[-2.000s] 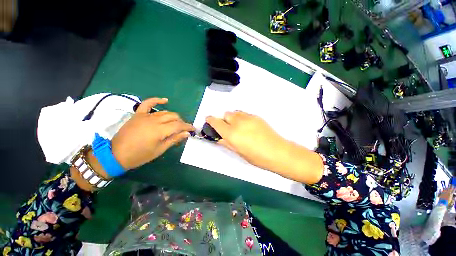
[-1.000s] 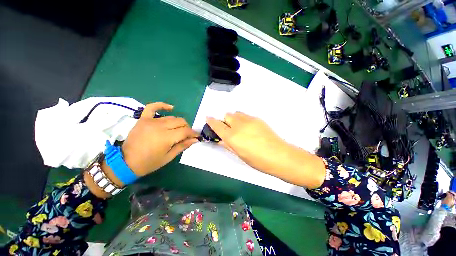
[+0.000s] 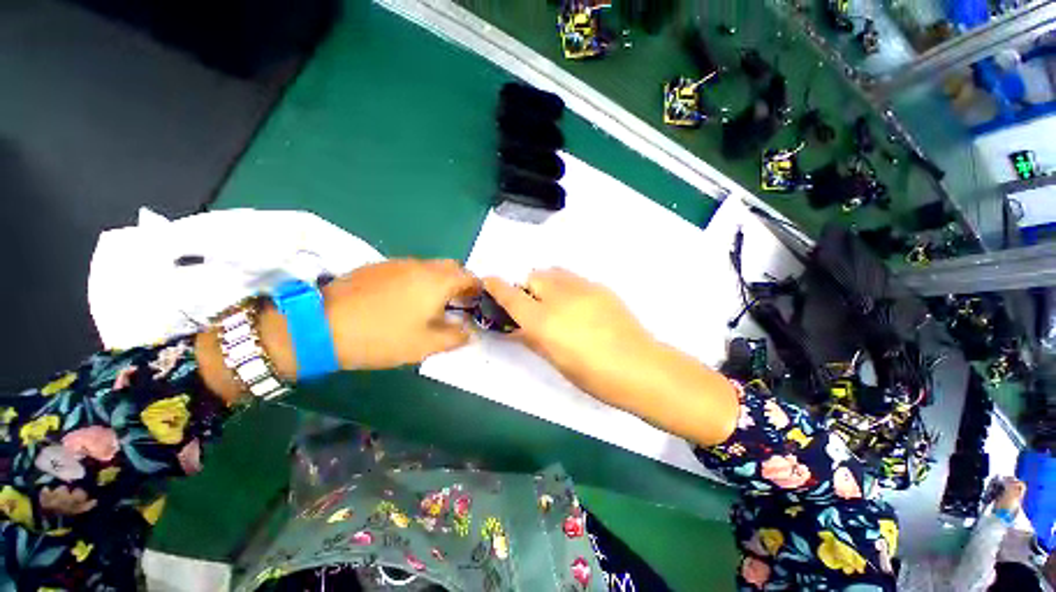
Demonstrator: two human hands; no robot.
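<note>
A small black adapter housing [image 3: 498, 312] is held over the left part of the white paper sheet [image 3: 625, 254]. My right hand [image 3: 573, 324] grips it between thumb and fingers and covers most of it. My left hand [image 3: 400, 310] is at its left side, with thumb and fingers curled around a small dark part at the housing's open end; the fingers hide what this part is. The white cloth [image 3: 139, 278] lies crumpled under and beside my left wrist, with a small dark tip on it.
A row of black housings [image 3: 532, 150] stands at the paper's top edge. A pile of wired boards [image 3: 874, 405] and black cords is at the right. A pale rail [image 3: 556, 87] borders the conveyor [image 3: 724, 139] carrying boards. Another person's hand [image 3: 1010, 497] shows at far right.
My left hand has moved right and closed in on the housing, and its wrist is turned flatter. The black cord over the cloth has mostly gone from view. The whole view has shifted slightly.
</note>
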